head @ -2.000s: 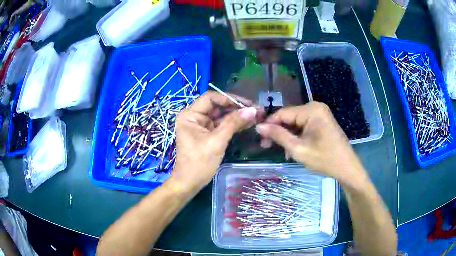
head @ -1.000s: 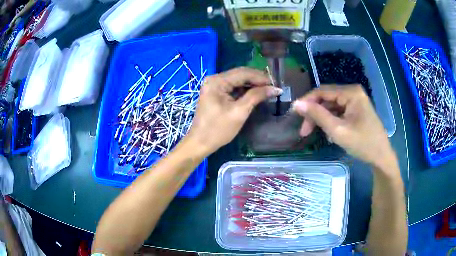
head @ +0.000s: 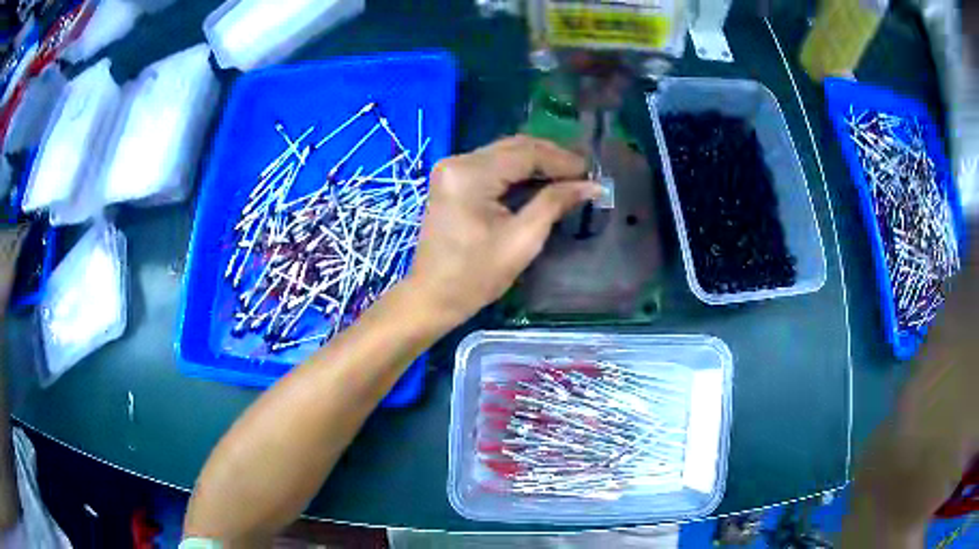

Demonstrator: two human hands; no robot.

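Observation:
My left hand [head: 480, 234] reaches over the press base [head: 596, 273], with thumb and forefinger pinched at the small silvery fixture [head: 605, 193] under the ram [head: 598, 134]. It holds a thin rod, mostly hidden by the fingers and blur. The press head with its yellow label [head: 607, 26] is above, cut off by the top edge. My right hand is not in view; only a blurred forearm shows at the right edge. The clear rod box [head: 703, 429] is nearest me, red ends left. The clear box of black parts [head: 813, 231] is right of the press.
A large blue tray [head: 204, 284] of loose rods is left of the press. A smaller blue tray [head: 841, 99] of rods is far right, near a yellow container [head: 845, 34]. Frosted clear boxes [head: 161, 129] stand at the left. Part of a red object shows at the lower right.
My left hand has carried the rod from in front of the fixture to the fixture. My right hand has left the press area and gone out of view to the right.

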